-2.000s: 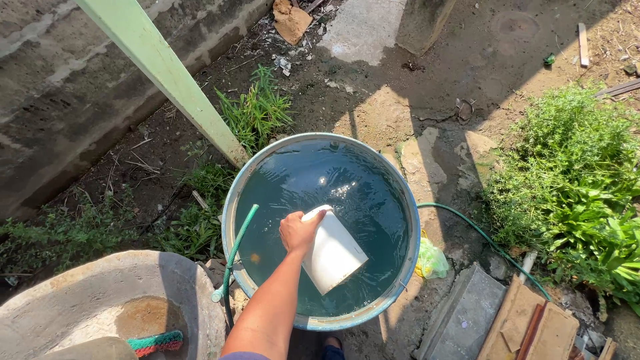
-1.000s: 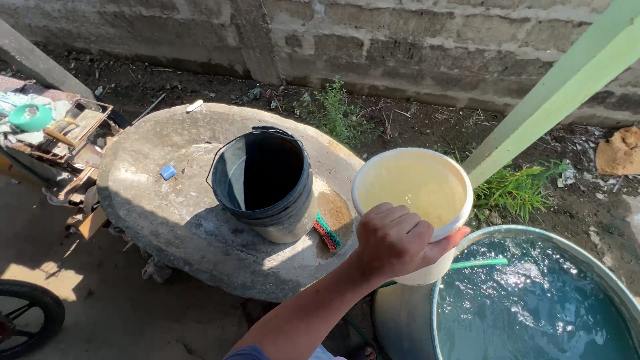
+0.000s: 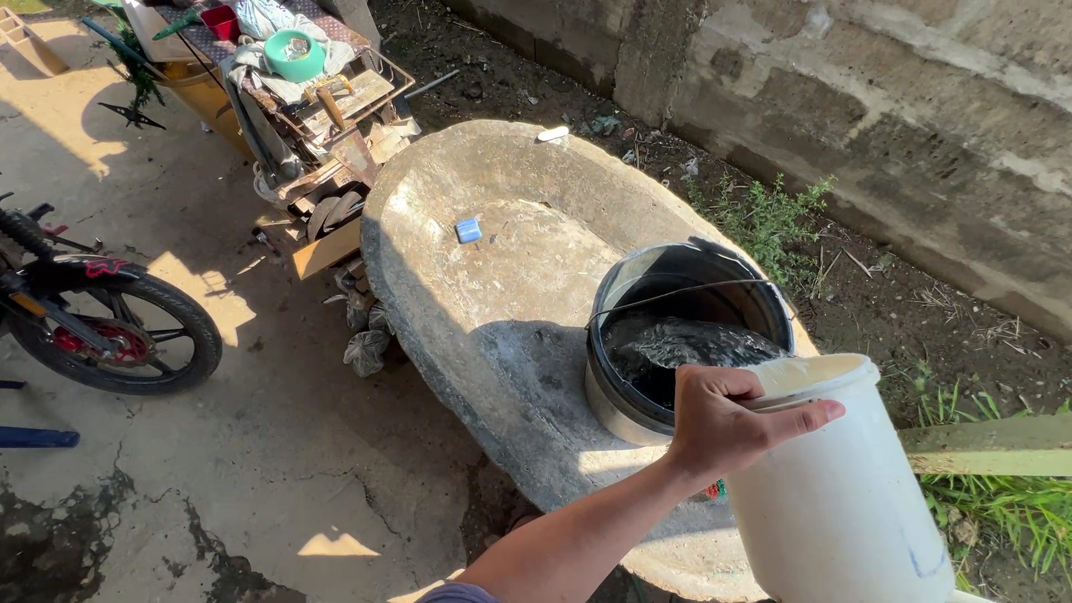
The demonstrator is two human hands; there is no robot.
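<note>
My left hand point(image 3: 729, 419) grips the rim of a white plastic pail point(image 3: 846, 494), which is tilted to the left. Its mouth lies over the near right edge of a black bucket point(image 3: 791, 322) with a wire handle. Rippling water point(image 3: 687, 342) moves inside the bucket. The bucket stands in a large, shallow concrete basin point(image 3: 494, 285). A blue block point(image 3: 468, 230) lies on the basin's floor, and a small white object point(image 3: 553, 134) rests on its rim. Part of a red and green brush or scrubber point(image 3: 717, 490) shows behind my wrist. My right hand is out of view.
A motorcycle wheel point(image 3: 126, 327) is at the left. Boards and a green bowl point(image 3: 295, 55) are piled beyond the basin's left end. A block wall point(image 3: 879, 109) runs behind, with weeds point(image 3: 770, 222) at its foot. A pale green post point(image 3: 997, 444) comes in from the right.
My left hand has moved the white pail from the round water tub to the black bucket and tipped it. Water now moves in the bucket. The view has swung left, leaving the tub out of sight.
</note>
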